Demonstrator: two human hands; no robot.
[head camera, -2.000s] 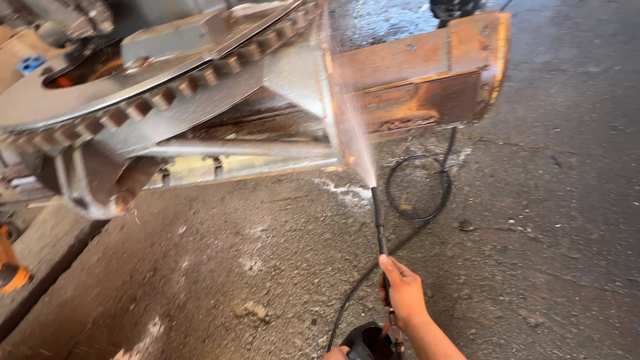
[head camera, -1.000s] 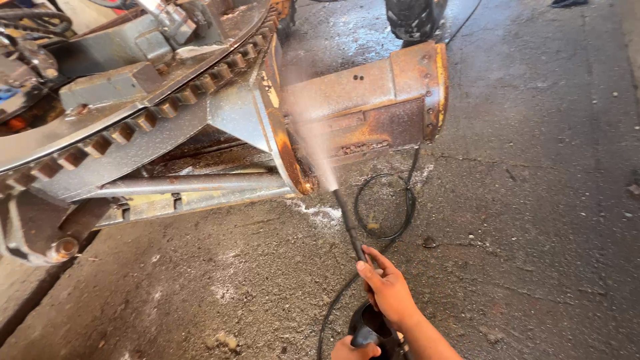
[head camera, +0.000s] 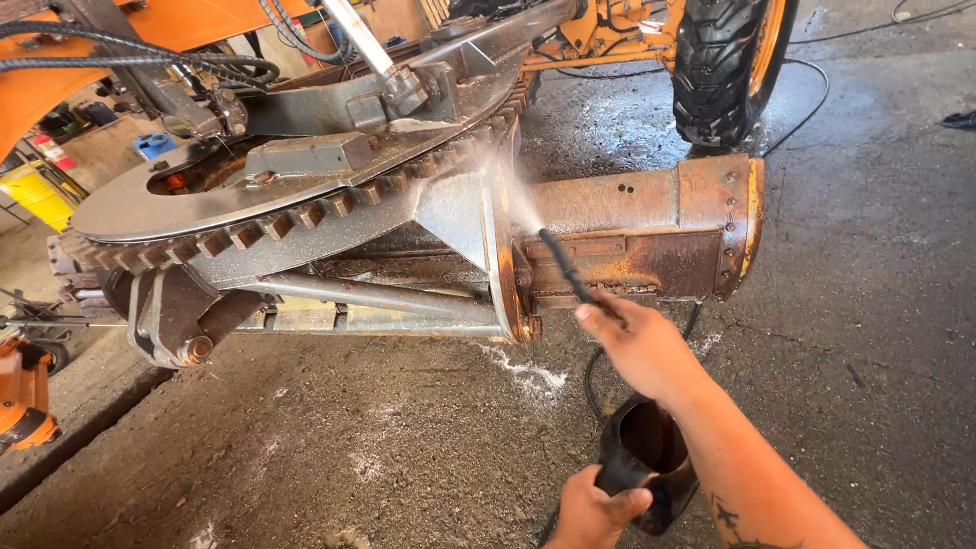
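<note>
My right hand (head camera: 648, 343) grips the black wand (head camera: 566, 263) of a sprayer, which points up and left. White spray (head camera: 518, 194) leaves its tip and strikes the grey steel bracket (head camera: 461, 213) under a large toothed ring gear (head camera: 305, 217). Lower down, my left hand (head camera: 598, 507) is closed on a black open-topped part (head camera: 652, 465), perhaps the sprayer's handle or a cup; how it joins the wand is hidden by my right forearm. Behind the wand lies a rusty curved steel moldboard blade (head camera: 648, 206), its end plate edged with yellow paint.
A large black tyre (head camera: 717, 76) on an orange machine stands behind the blade. A black hose (head camera: 595, 389) runs over the wet concrete floor (head camera: 343, 442). An orange machine part (head camera: 27, 396) and a yellow drum (head camera: 38, 194) are at the left, and a floor groove (head camera: 84, 435) runs nearby.
My right hand and the wand have moved up, and the spray now strikes higher on the bracket. The view has shifted, showing more of the machine and tyre.
</note>
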